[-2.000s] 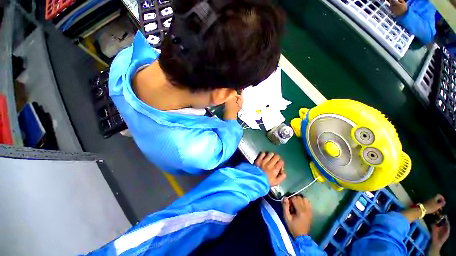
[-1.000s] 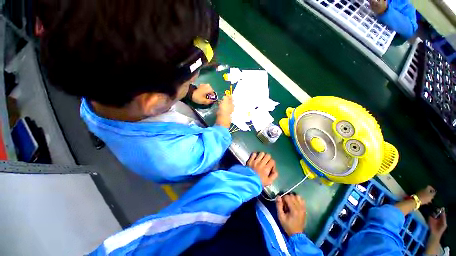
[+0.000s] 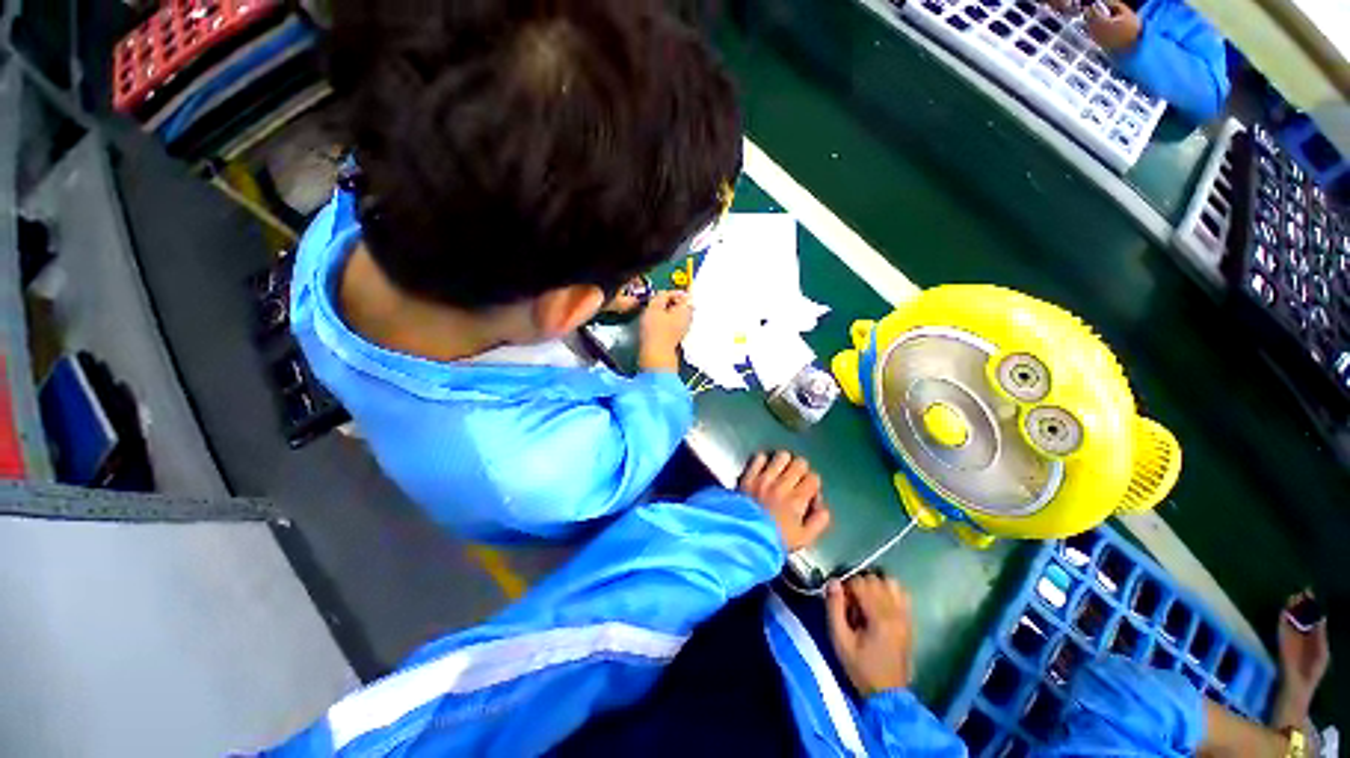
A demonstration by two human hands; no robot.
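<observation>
My left hand (image 3: 788,501) rests palm down at the bench edge with its fingers curled; what is under them is hidden. My right hand (image 3: 874,628) rests close by, also curled, palm side hidden. A thin white cord (image 3: 882,551) runs from the base of the yellow fan (image 3: 1022,415) to the bench edge between my hands; whether I grip it cannot be told. The fan, with two round eyes, stands on the green bench ahead of my hands. A small clear jar (image 3: 804,397) stands between the fan and white papers (image 3: 751,289).
A person in a blue smock (image 3: 489,430) leans over the bench at my left. A blue tray (image 3: 989,708) with dark units lies at the right, with another person's arm over it. Across the belt are a white tray (image 3: 1088,92) and a black tray (image 3: 1303,245). A red tray (image 3: 185,45) is far left.
The neighbour's head has moved right since one second ago, covering one of their hands. The arm over the blue tray has shifted down and right. My hands have stayed at the bench edge.
</observation>
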